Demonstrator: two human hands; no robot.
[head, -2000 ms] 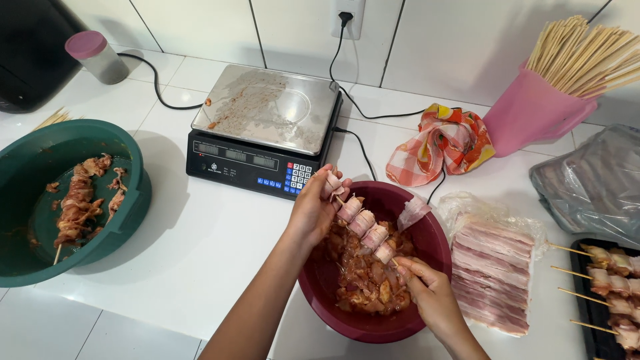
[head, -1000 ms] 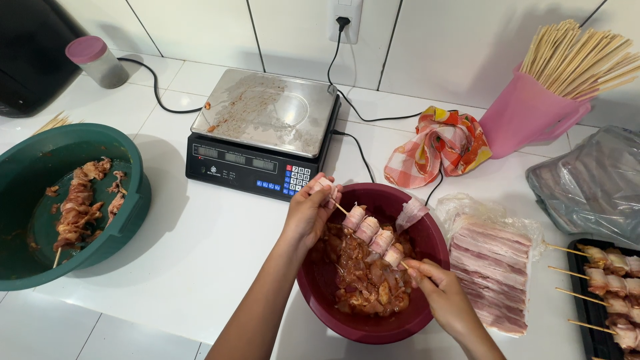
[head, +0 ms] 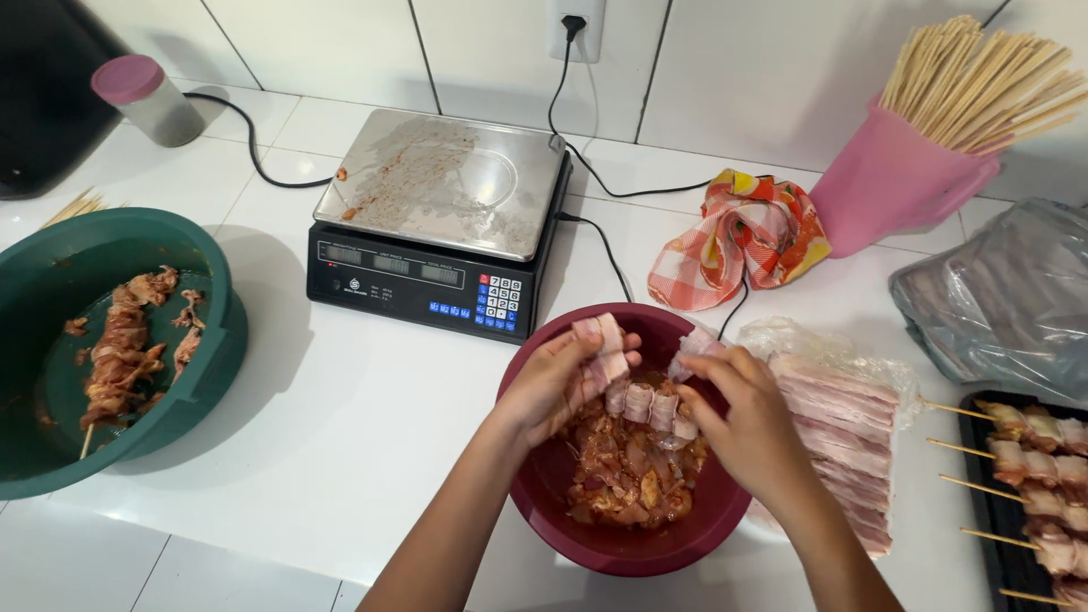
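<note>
A dark red plastic bowl holds marinated raw meat pieces. Over its left side my left hand holds a strip of bacon between thumb and fingers. Bacon-wrapped meat rolls lie in a row on top of the meat, between my two hands; their skewer is not clearly visible. My right hand is at the bowl's right rim, its fingers at a piece of pale bacon or film on the rim; whether it grips this is unclear. Sliced bacon lies on plastic to the right.
A digital scale stands behind. To the left is a green basin with skewered meat. At right are a black tray of skewers, a plastic bag, a pink jug of wooden sticks and a crumpled cloth.
The skewer of bacon rolls, held up between both hands before, now lies lower on the meat. My right hand has moved up to the bowl's right rim.
</note>
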